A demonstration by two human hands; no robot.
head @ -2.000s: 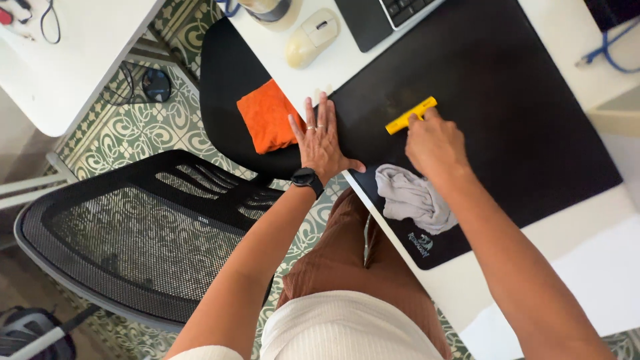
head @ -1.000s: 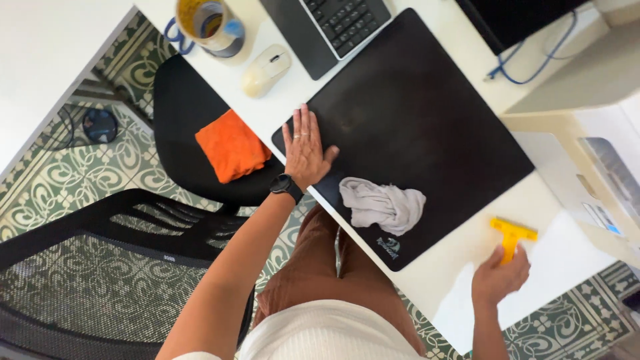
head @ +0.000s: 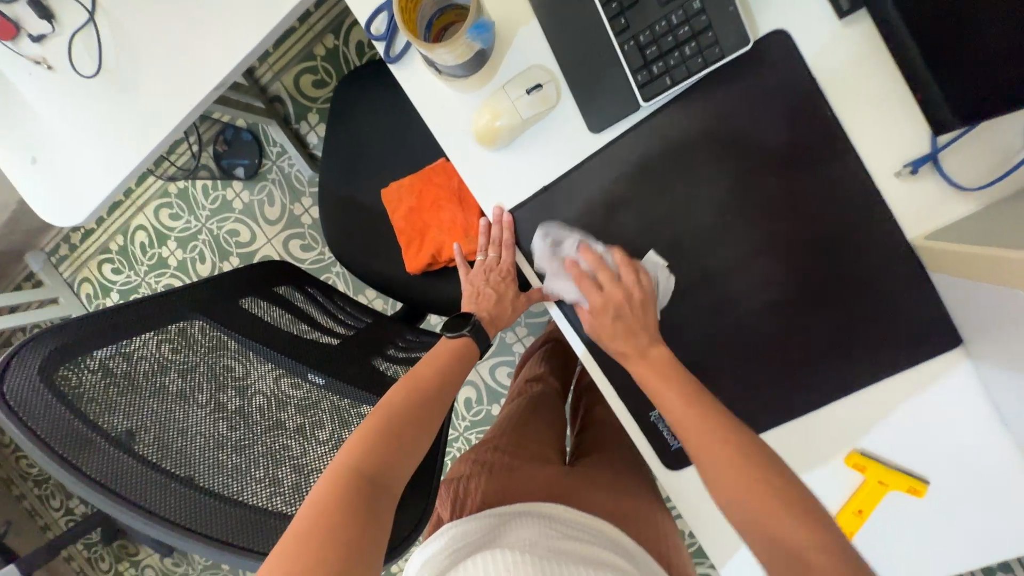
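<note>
A large black desk mat [head: 768, 240] lies on the white desk. My right hand [head: 620, 300] presses a crumpled light grey cloth [head: 564, 248] onto the mat near its left edge. Fingers apart and holding nothing, my left hand [head: 494, 276] rests at the desk's edge by the mat's corner, a black watch on its wrist. Right of my right forearm, a yellow plastic T-shaped scraper [head: 876, 484] lies on the white surface. A folded orange cloth [head: 432, 216] sits on the black chair seat [head: 360, 136] beside my left hand.
Beyond the mat are a keyboard [head: 672, 40], a cream mouse [head: 516, 108], rolls of tape [head: 448, 36] and blue-handled scissors [head: 388, 32]. A blue cable [head: 952, 164] lies near a black monitor [head: 956, 56] at right. A mesh chair back [head: 216, 400] stands at left.
The yellow scraper, held in my right hand before, now lies released on the white surface. My right hand has moved left onto the grey cloth. My left hand stays at the desk's edge.
</note>
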